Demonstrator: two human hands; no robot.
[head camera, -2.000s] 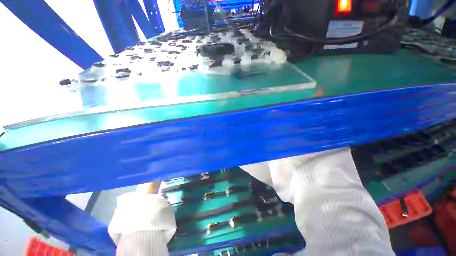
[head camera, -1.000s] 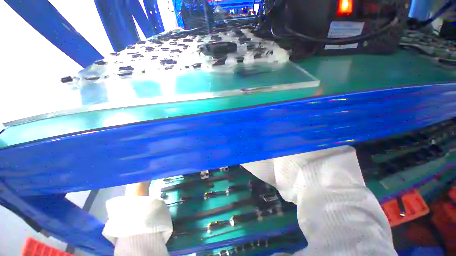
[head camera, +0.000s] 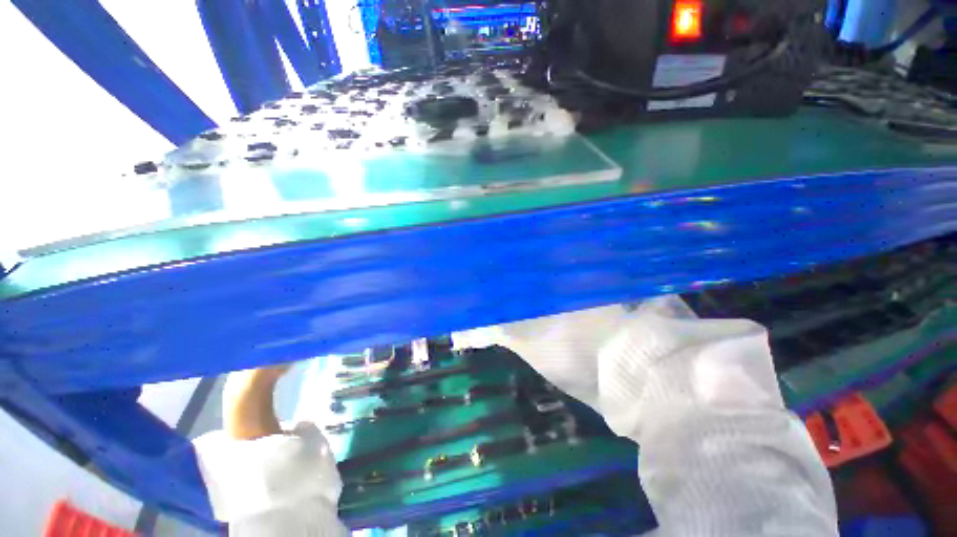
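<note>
My left hand (head camera: 255, 403) shows only as a strip of bare wrist above a white cuff at the lower left; its fingers are hidden. My right hand (head camera: 551, 351) reaches left under the blue beam in white cloth, with its fingers hidden. Between them, rows of small dark and shiny pieces (head camera: 453, 458) lie on the green lower shelf (head camera: 404, 425). Small pale and shiny pieces (head camera: 420, 352) show just under the beam, near my right hand. Whether either hand holds something cannot be seen.
The thick blue beam (head camera: 420, 278) crosses above both forearms. The upper shelf bears a clear sheet (head camera: 420, 178), many small dark parts (head camera: 341, 134) and a black power box (head camera: 630, 79) with a lit switch. Orange-red trays (head camera: 852, 428) show at the lower right and lower left.
The view has shifted slightly. More of my left wrist shows, bent towards the right. My right forearm has turned, and more white cloth shows reaching left under the beam.
</note>
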